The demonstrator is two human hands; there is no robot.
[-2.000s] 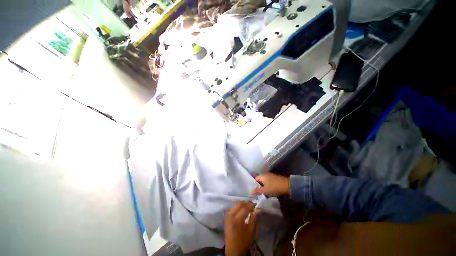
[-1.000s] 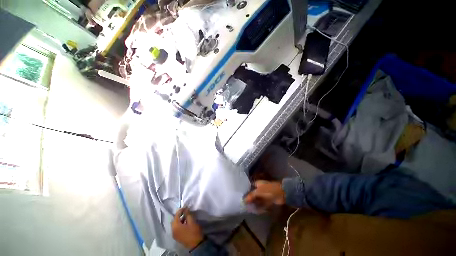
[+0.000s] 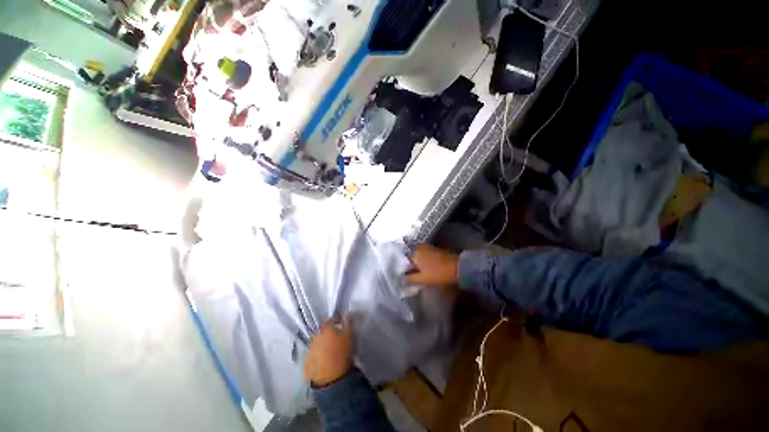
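Observation:
A large pale grey-blue garment piece [image 3: 287, 278] lies over the machine table's left part and hangs over the front edge to the lap. It looks white under the lamp. My left hand [image 3: 330, 350] pinches a fold of it near the lower middle. My right hand [image 3: 432, 267] grips its right edge by the table's front edge. The cloth between them is loosely creased. The white sewing machine [image 3: 333, 110] with a blue stripe and "JACK" lettering stands behind the cloth. Its needle area [image 3: 337, 181] is glared, so contact with the cloth cannot be told.
Black pieces [image 3: 422, 126] and a crinkled clear plastic bag [image 3: 375, 133] lie under the machine arm. A black phone [image 3: 518, 55] with a white cable lies at the table's right edge. A blue bin [image 3: 620, 93] with grey cloth stands right. A white earphone cord [image 3: 481, 367] hangs over the brown apron.
Both hands have shifted on the cloth. My right hand has moved up to the table's front edge with the cloth's edge. The camera view has also shifted.

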